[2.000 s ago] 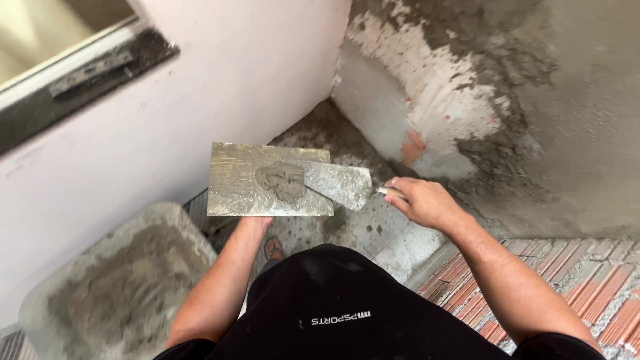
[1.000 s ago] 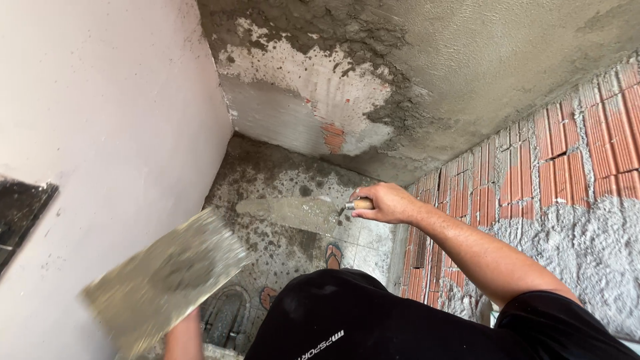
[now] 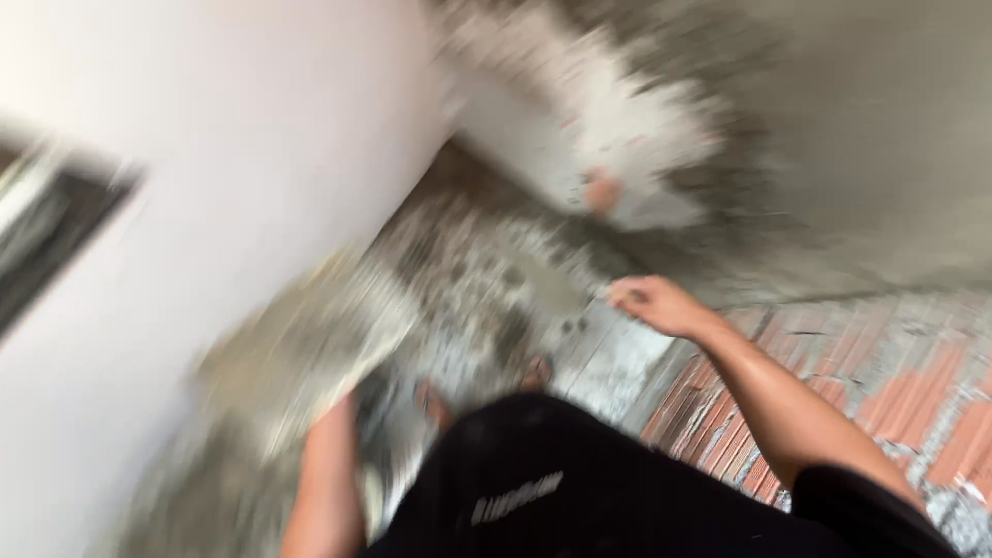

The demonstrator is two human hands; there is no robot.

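The view is strongly blurred. My left hand (image 3: 338, 403) is under a flat rectangular plasterer's hawk (image 3: 310, 345) smeared with mortar, mostly hidden by the plate, at lower left. Its grip on the underside does not show. My right hand (image 3: 647, 304) is closed around the handle of a trowel. The trowel's blade (image 3: 550, 280) points up and left over the floor and blends with the speckled surface below it. A gap lies between the trowel and the hawk. How much mortar is on either tool cannot be told.
A mortar tub (image 3: 217, 496) stands at lower left, under the hawk. A smooth pale wall (image 3: 294, 116) is at left, a partly mortared wall (image 3: 876, 139) at upper right. Exposed hollow bricks (image 3: 814, 387) are at lower right. My sandalled feet are on the mortar-spattered floor (image 3: 604, 364).
Two seconds ago the trowel blade was against the hawk; now the two are apart. The hawk has moved to the left of that place and is tilted. The view has swung about.
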